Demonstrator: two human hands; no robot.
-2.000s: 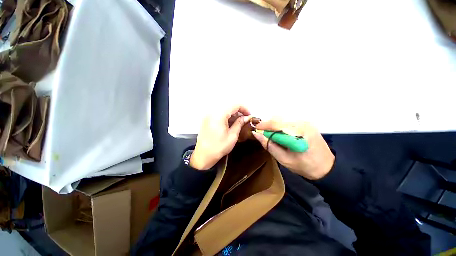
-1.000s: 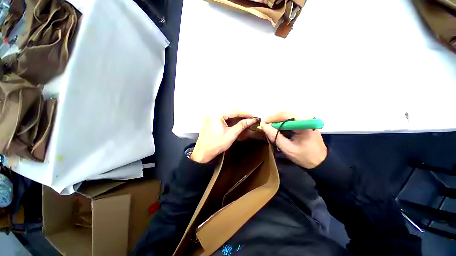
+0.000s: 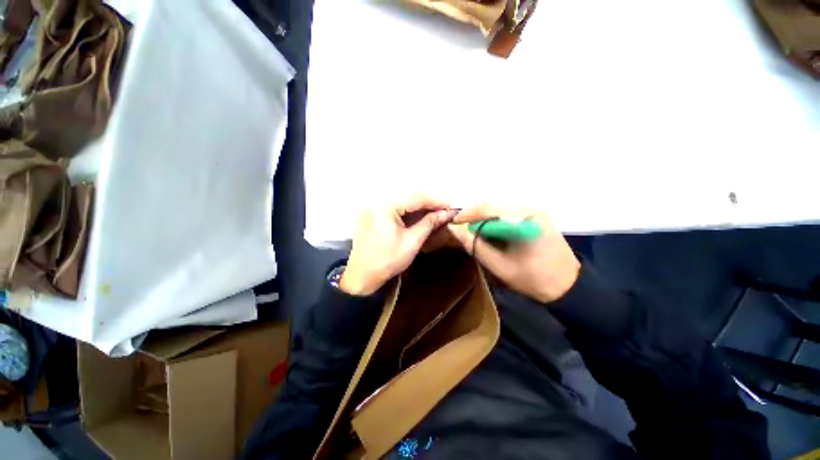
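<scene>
The open-mouthed tan-brown bag body [image 3: 430, 382] lies in my lap, its dark interior and an inner pocket slit showing. My left hand [image 3: 385, 247] pinches the small brown strap tab at the top end of the bag mouth between thumb and fingers. My right hand [image 3: 532, 265] holds the green-handled tool [image 3: 511, 231], with a thin dark cord looped at its front. The handle is blurred and points right. The tool's tip is at the tab, hidden by my fingertips, which are close to those of my left hand.
A white-covered table [image 3: 539, 135] lies just beyond my hands, with a brown bag piece [image 3: 476, 11] at its far side and another at the far right corner. Brown bag stacks [image 3: 45, 216] lie on the left table. An open carton [image 3: 202, 404] stands on the floor at lower left.
The green handle swung from slanting down-right to nearly level, and now sits further left than a second ago. My right hand shifted slightly left with it. My left hand keeps its pinch.
</scene>
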